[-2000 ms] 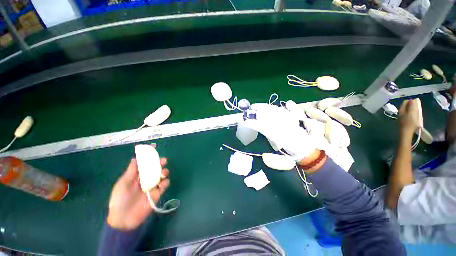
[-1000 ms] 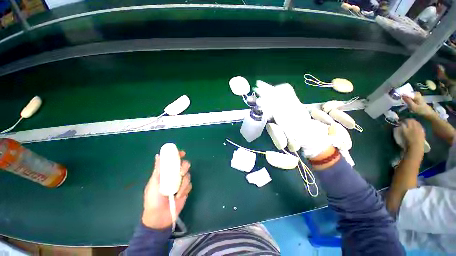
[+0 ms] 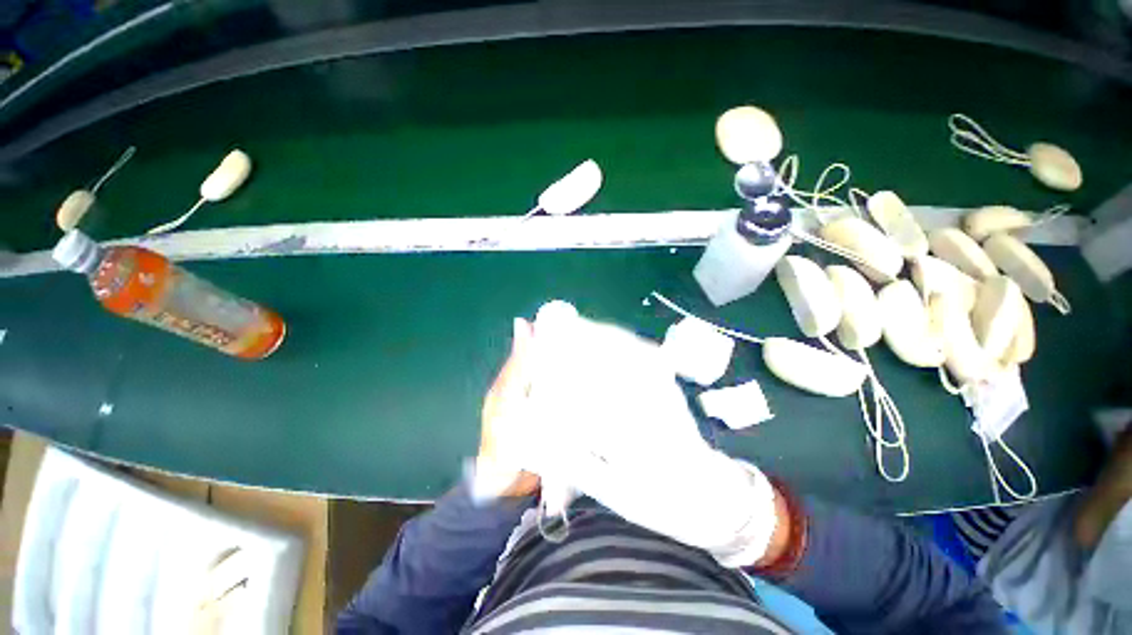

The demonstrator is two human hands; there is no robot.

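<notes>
My left hand [image 3: 503, 416], bare, is closed around a corded oval piece above the bench front. The piece is mostly covered; its cord loop [image 3: 555, 511] hangs below. My right hand [image 3: 646, 434], in a white glove, lies over the piece. Glove, piece and any cloth merge in glare, so its grip is unclear. The solvent dispenser [image 3: 741, 258] stands by the rail. To its right is a pile of cream pieces [image 3: 912, 323] with tangled cords. One piece [image 3: 813, 367] lies in front, beside two wipe pads [image 3: 698, 350] [image 3: 736, 404].
The conveyor belt [image 3: 410, 124] beyond the pale rail [image 3: 410, 233] carries spaced-out corded pieces. A drink bottle [image 3: 186, 298] lies at the left. A ribbed white tray [image 3: 149, 546] sits in a carton below left. Another person's arm [image 3: 1099, 496] shows at the right edge.
My right hand has left the dispenser and pile and come over the piece in my left hand. The view has turned down and left, showing the carton and more of the pile.
</notes>
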